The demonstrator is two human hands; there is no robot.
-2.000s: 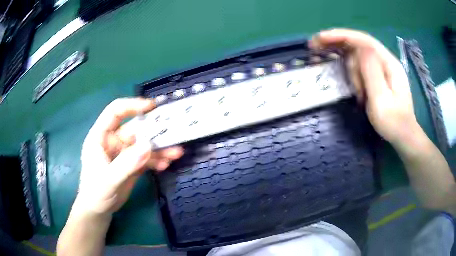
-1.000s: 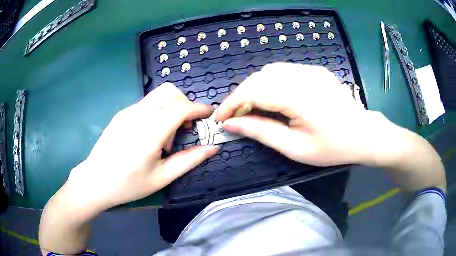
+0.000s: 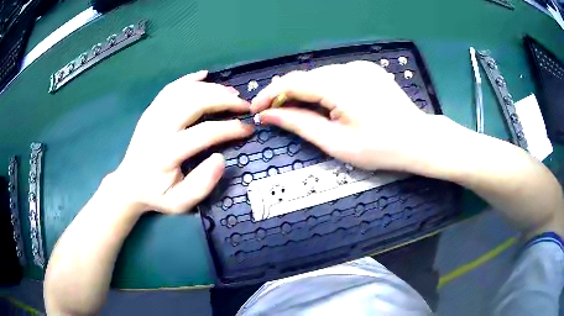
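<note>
A pale fixture bar with round stations lies tilted across the black pocketed tray. My right hand is over the tray's upper rows, partly covering the bar's upper right. A small gold-brown tool shows between its fingers. A small silver round component is at its thumb and index tips. My left hand has its fingers apart at the tray's left side, with fingertips close to that component. More round components sit in the upper pockets; my hands hide most of those rows.
Fixture bars lie at upper left, at left and at right. Silver tweezers lie beside the right bar. A white card and a dark textured tray are at far right.
The bar was held up in both hands, then low over the tray; now it lies on the tray. Both hands have moved off its left end to the tray's upper left rows.
</note>
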